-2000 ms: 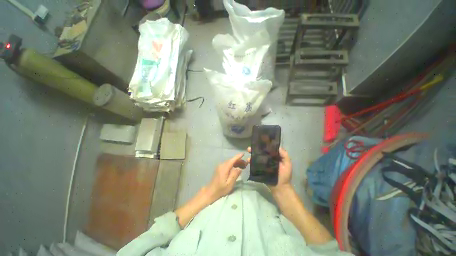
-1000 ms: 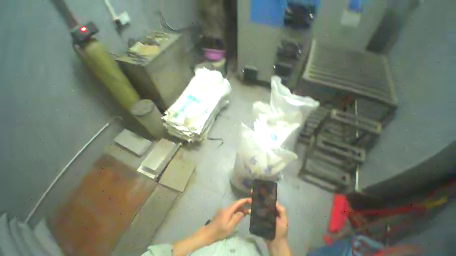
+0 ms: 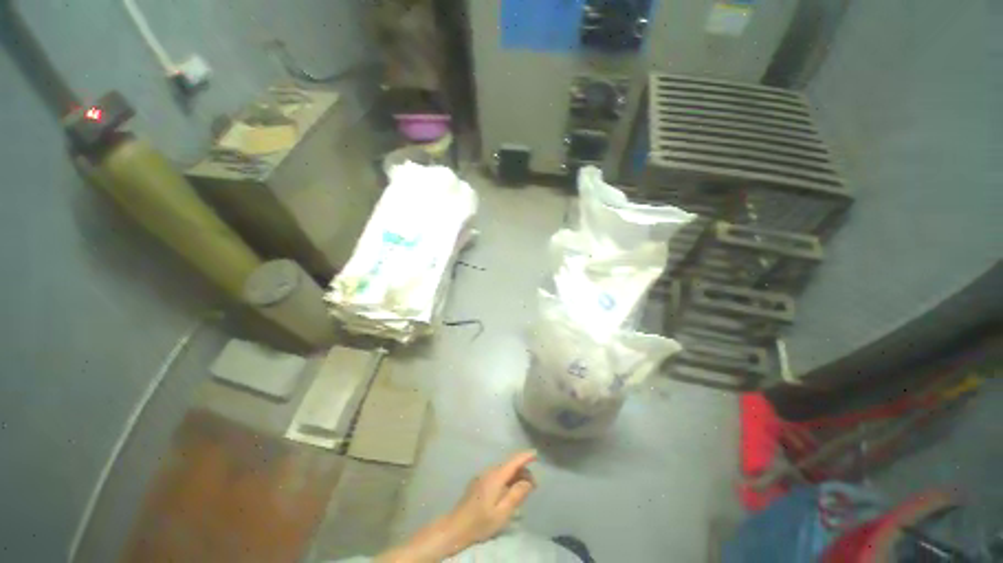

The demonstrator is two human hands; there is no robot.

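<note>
My left hand [image 3: 497, 500] is at the bottom centre, with its fingers loosely bent and apart and nothing visible in it. My right hand is out of the picture, and no phone shows now. In front of me, white woven sacks [image 3: 572, 385] with blue print stand in a row on the floor, their tops open or loose. The nearest is bulging below. My left hand is below and to the left of it, not touching. A small dark shape [image 3: 574, 548] is cut off at the bottom edge; I cannot tell what it is.
A flat pile of empty sacks [image 3: 401, 253] lies left of centre. The slatted step stand [image 3: 742, 132] is at the right, beside the boiler cabinet [image 3: 528, 99]. A reddish-brown board [image 3: 220, 495] is lower left. A red-headed tool [image 3: 757, 445] and red-rimmed tub [image 3: 896, 528] are lower right.
The phone and my right hand have left the picture. My left hand is now alone at the bottom. The view has tilted up, showing the boiler cabinet and stand top.
</note>
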